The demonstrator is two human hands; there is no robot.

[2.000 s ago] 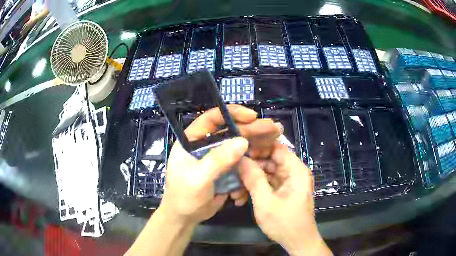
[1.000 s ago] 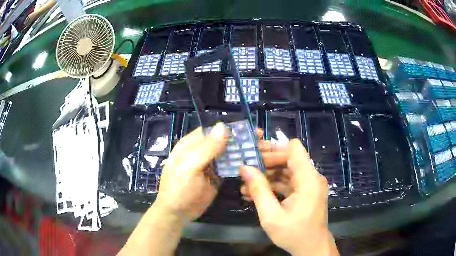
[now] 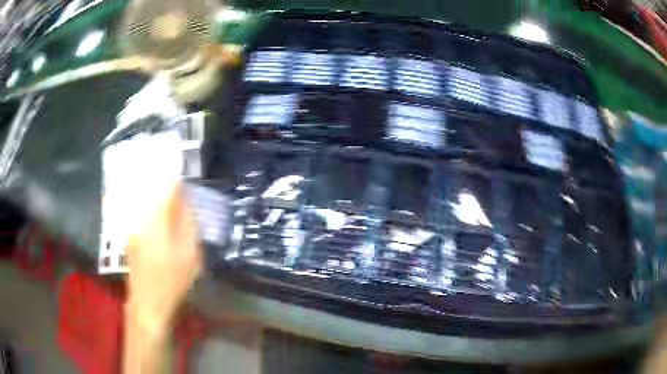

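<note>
The view is strongly blurred. My left hand (image 3: 164, 248) is at the left, over the white cut-out sheets (image 3: 139, 197). At its fingers is a phone housing with a pale keypad (image 3: 210, 213), beside the tray's left edge; the exact grip is blurred. My right hand (image 3: 656, 359) shows only as a blurred sliver at the bottom right corner; its fingers are cut off. The black blister tray (image 3: 439, 303) holds a back row of pale key grids (image 3: 364, 71), and several more lie in the sideways middle row (image 3: 415, 124). The front pockets show glare and ribs.
A cream desk fan (image 3: 168, 28) stands at the upper left, cut by the top edge. Blue-tinted packed stacks (image 3: 647, 168) are right of the tray. The bench's front edge (image 3: 409, 343) curves below, with a red object (image 3: 88, 321) at the lower left.
My hands have parted. The left has moved left with the housing; the right has gone to the bottom right corner. The tray and fan have shifted in view.
</note>
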